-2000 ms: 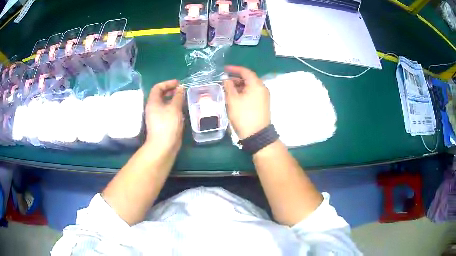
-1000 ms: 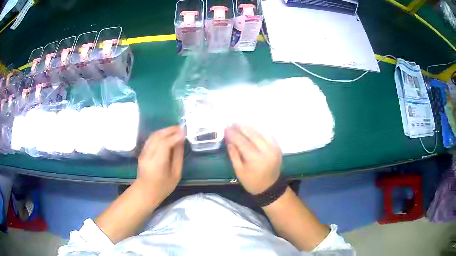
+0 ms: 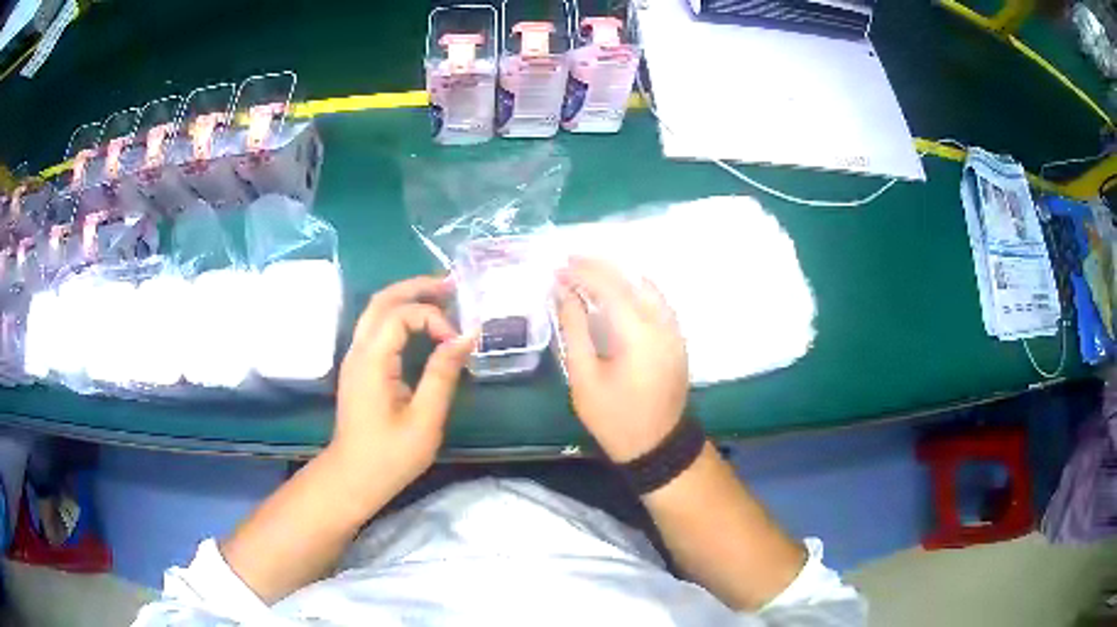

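A clear plastic box stands on the green mat in front of me, with a pink item and a dark patch showing inside. A clear poly bag is around the box, its loose film spread out beyond the far side. My left hand touches the box's left side, thumb and fingers at the near-left edge. My right hand is at the box's right side, fingertips against it. A stack of empty poly bags lies to the right, glaring white, partly behind my right hand.
Bagged boxes stand in a row at left, with unbagged boxes behind them. More unbagged boxes stand at the top centre. A white board with a dark device and thin cable is upper right. Printed leaflets lie at the right edge.
The bag was bunched at the box's far end; it now surrounds the box. Both hands have moved back towards me along its sides. Since one second ago, my left fingers have closed in on its near-left edge.
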